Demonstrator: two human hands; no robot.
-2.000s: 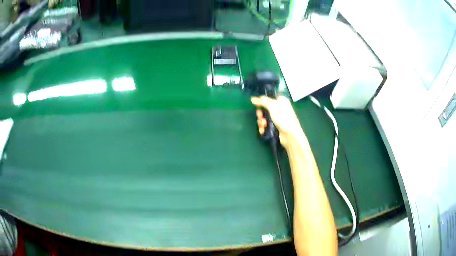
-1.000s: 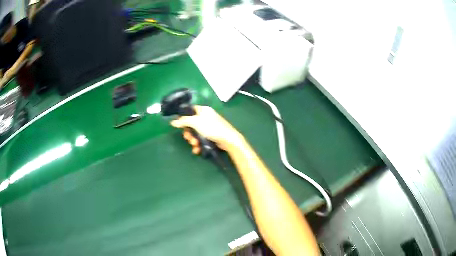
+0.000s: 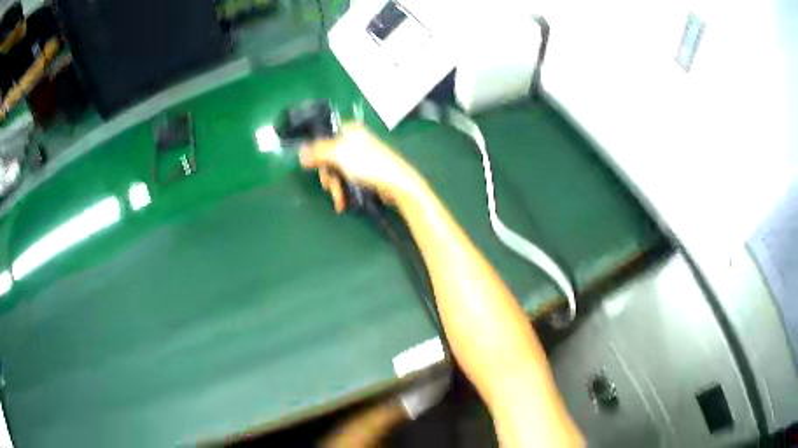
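My bare right hand point(image 3: 354, 162) is shut on the black barcode scanner point(image 3: 306, 122), over the glossy green mat. A flat dark phone unit point(image 3: 175, 144) with a thin bright rim lies on the mat, left of the scanner head and apart from it. The scanner's black cable point(image 3: 409, 249) runs down toward the bench edge, partly behind my forearm. At the bottom, below the bench edge, a blurred forearm ends in a white patch point(image 3: 426, 398), which looks like my gloved left hand; its fingers cannot be made out.
A white panel point(image 3: 394, 74) leans by a white box-shaped device point(image 3: 499, 66); a small dark rectangle point(image 3: 385, 19) shows on the panel. A thick white cable point(image 3: 499, 206) curves over the bench edge. A black case point(image 3: 144, 48) stands behind. A white label point(image 3: 418, 357) is at the front edge.
The view has turned right and shifted, so the bench items sit differently. The scanner is farther from the phone unit. The blurred forearm and the dark rectangle on the panel now show.
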